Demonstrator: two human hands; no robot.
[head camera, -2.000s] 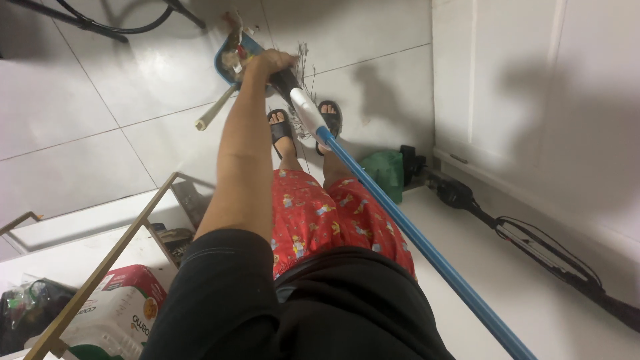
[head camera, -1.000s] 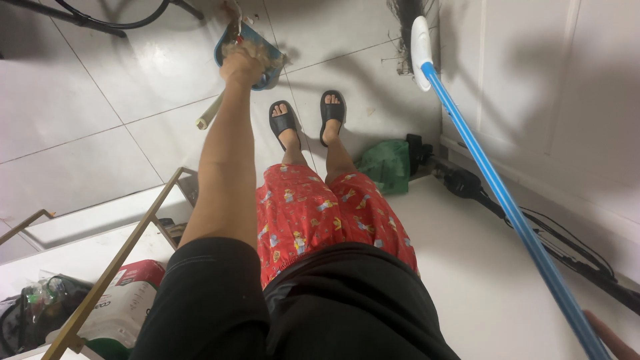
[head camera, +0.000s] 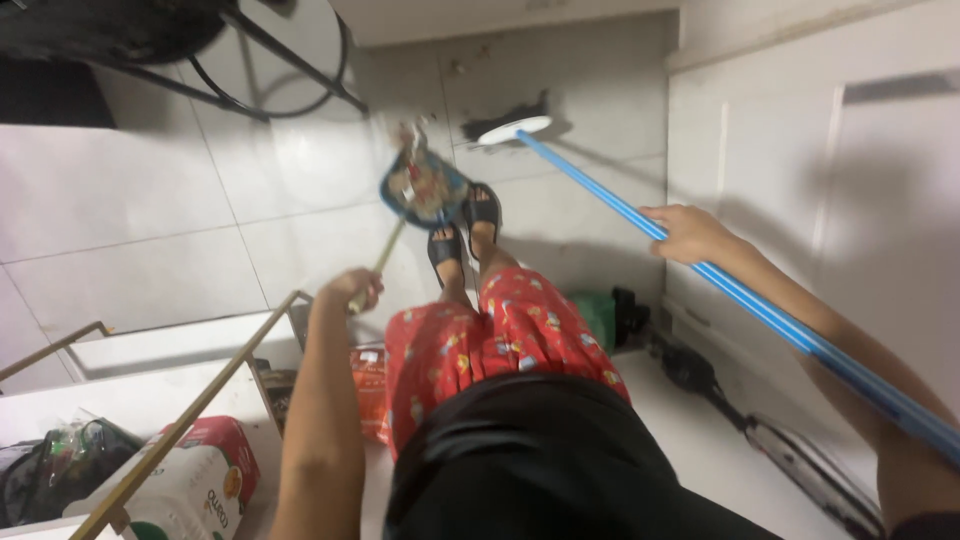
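My left hand (head camera: 358, 289) is closed around the pale handle of a blue dustpan (head camera: 435, 217). Debris (head camera: 421, 184) with white and red scraps fills the pan, which is just above my sandalled feet. My right hand (head camera: 686, 234) grips the blue pole of a broom (head camera: 592, 184). The broom has a white head (head camera: 514, 130) and dark bristles (head camera: 504, 120), which are at the floor to the upper right of the dustpan.
Small bits (head camera: 459, 66) lie on the tiled floor near the top. Black chair legs (head camera: 289, 60) stand upper left. A gold-railed shelf (head camera: 187, 416) is lower left, a green bag (head camera: 596, 319) and a stick vacuum (head camera: 690, 371) lower right, beside white cabinet doors (head camera: 765, 165).
My left hand has moved from the pan down to its handle. My right hand has come into view on the broom pole, and the broom head has moved left from near the cabinet. The view has shifted.
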